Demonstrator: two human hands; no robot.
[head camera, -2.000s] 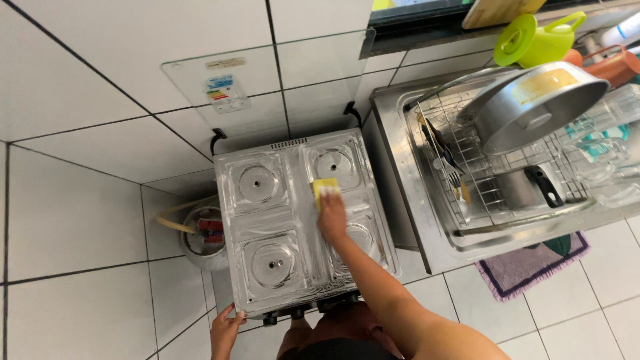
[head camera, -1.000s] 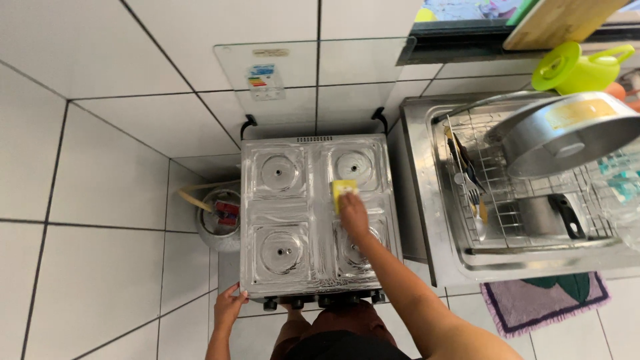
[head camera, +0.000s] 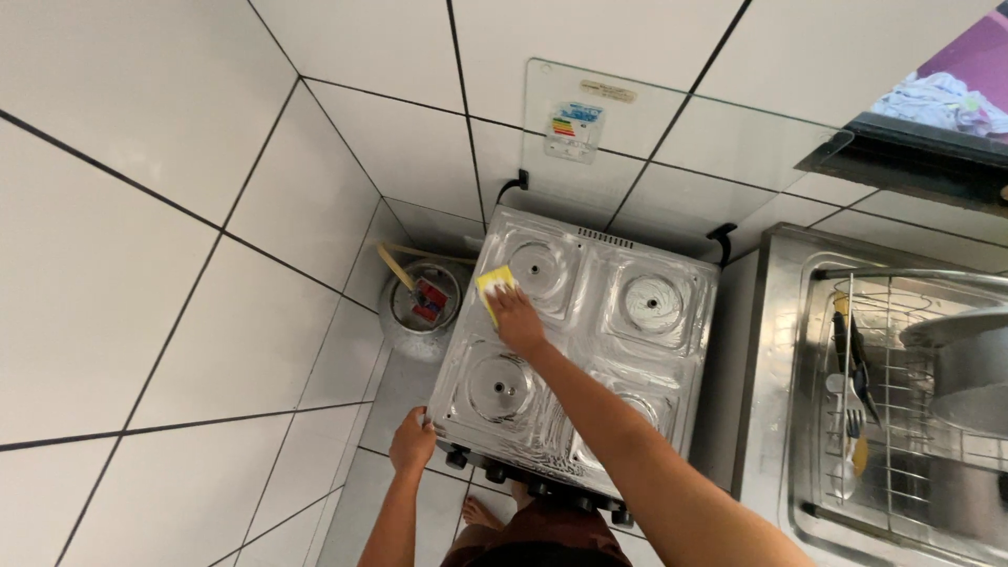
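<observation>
My right hand (head camera: 516, 319) presses a yellow sponge (head camera: 496, 285) with white foam on it against the left edge of the stove's metal cooktop (head camera: 579, 346), beside the back left burner well. Streaks of suds cover the cooktop, whose burner wells stand bare of grates and caps. My left hand (head camera: 413, 441) grips the cooktop's front left corner (head camera: 433, 421), near the black control knobs (head camera: 494, 472). Behind the cooktop the glass lid (head camera: 654, 142) stands raised on black hinges, with stickers on it.
A gas cylinder (head camera: 421, 339) with a red regulator and a yellowish hose stands left of the stove by the tiled wall. To the right is a steel sink counter (head camera: 756, 394) with a wire dish rack (head camera: 890, 370) holding cutlery and pots. A window ledge (head camera: 921, 161) is at upper right.
My right hand with the sponge has moved from the right half of the cooktop, near the back right burner, to its left edge. My left hand stays at the front left corner. The view has shifted.
</observation>
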